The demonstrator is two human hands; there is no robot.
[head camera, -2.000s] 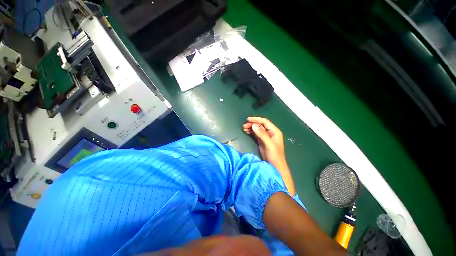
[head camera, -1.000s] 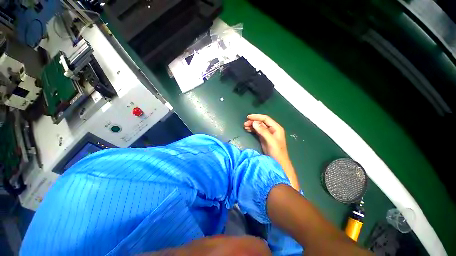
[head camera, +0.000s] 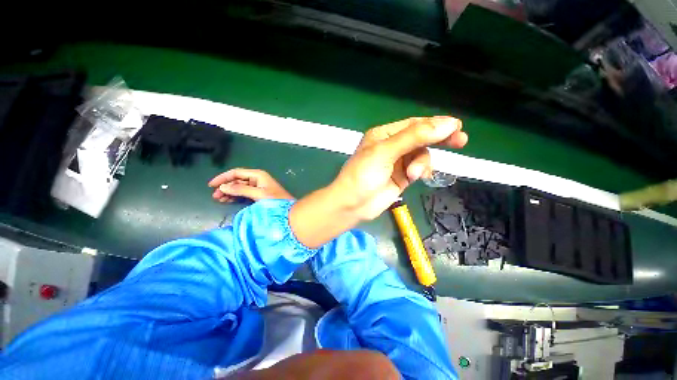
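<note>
My left hand (head camera: 375, 174) is raised over the bench at centre, fingers pointing right, with a gap between thumb and fingers; no object shows in it. My right hand (head camera: 249, 185) is lower and further left, beneath the crossing left arm, thumb slightly apart from bent fingers, with nothing visible in it. The yellow-orange electric screwdriver (head camera: 413, 245) lies just right of my left forearm. A clear round dish (head camera: 442, 179) is partly behind my left fingertips. The grey mesh-like disc is not visible.
A heap of dark thin covers (head camera: 468, 223) and a black slotted tray (head camera: 575, 236) lie at right. At left are black molded parts (head camera: 185, 139), a plastic bag with white sheet (head camera: 93, 167) and a dark tray (head camera: 26, 141). White machines (head camera: 44, 323) stand at the near edge.
The view has swung right, bringing the dark heap and slotted tray into sight. My left hand has come into view, raised at centre. My right hand's thumb and fingers are slightly further apart.
</note>
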